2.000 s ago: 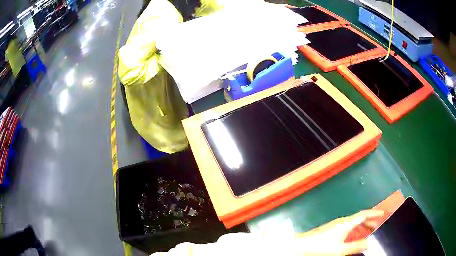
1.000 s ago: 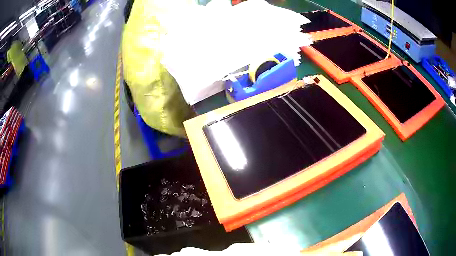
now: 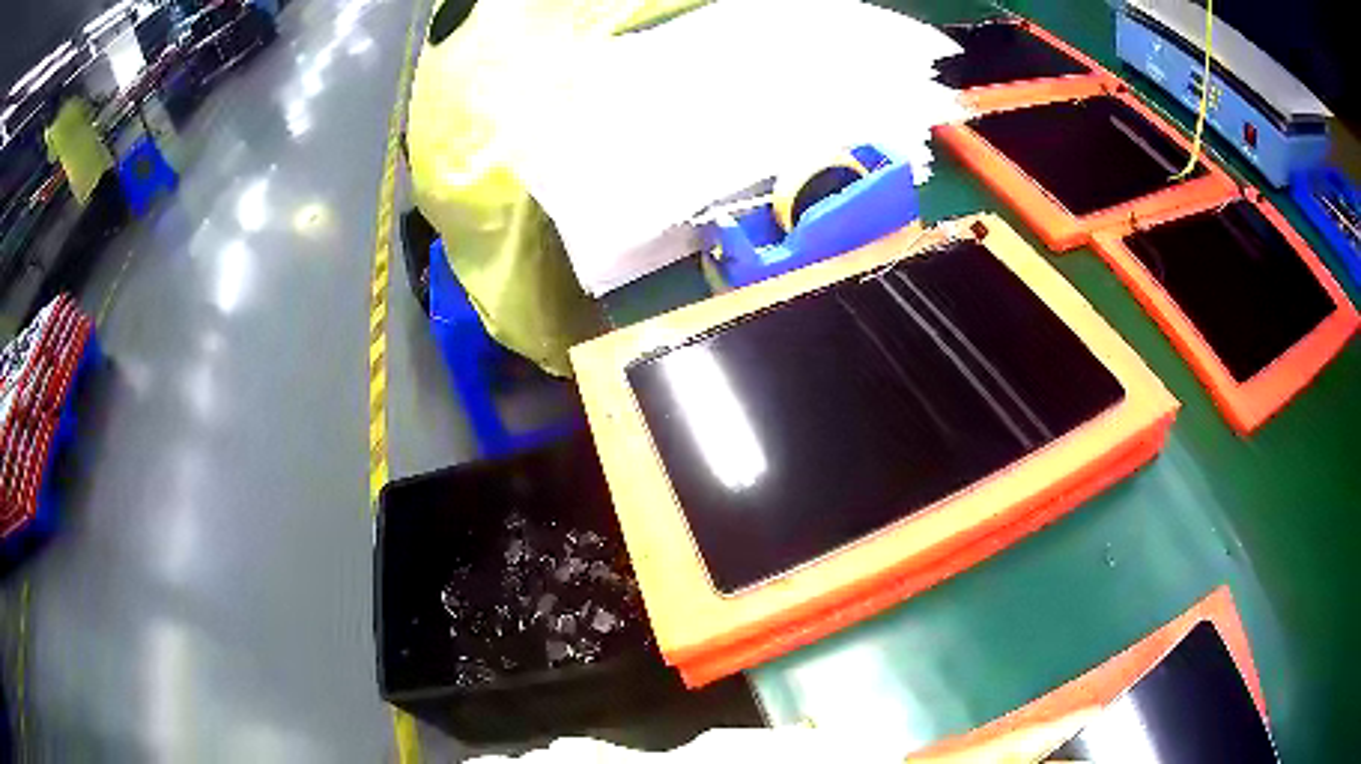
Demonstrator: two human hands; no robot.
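A glossy black laptop screen lies face up in an orange foam tray on a low stack, reflecting ceiling lights. A second black screen lies in or over another orange tray at the lower right, cut off by the bottom edge. An overexposed pale strip along the bottom edge looks like my left sleeve or forearm; my left hand itself is cut off below the picture. My right hand is not in view.
More screens in orange trays lie at the upper right. A blue tape dispenser and white sheets are behind the stack. A black scrap bin is lower left. A person in a yellow smock sits beyond it.
My left hand, seen at the lower-right screen two seconds ago, has dropped below the frame. That screen sits lower in view. The neighbour's smock has shifted; the camera view has moved slightly.
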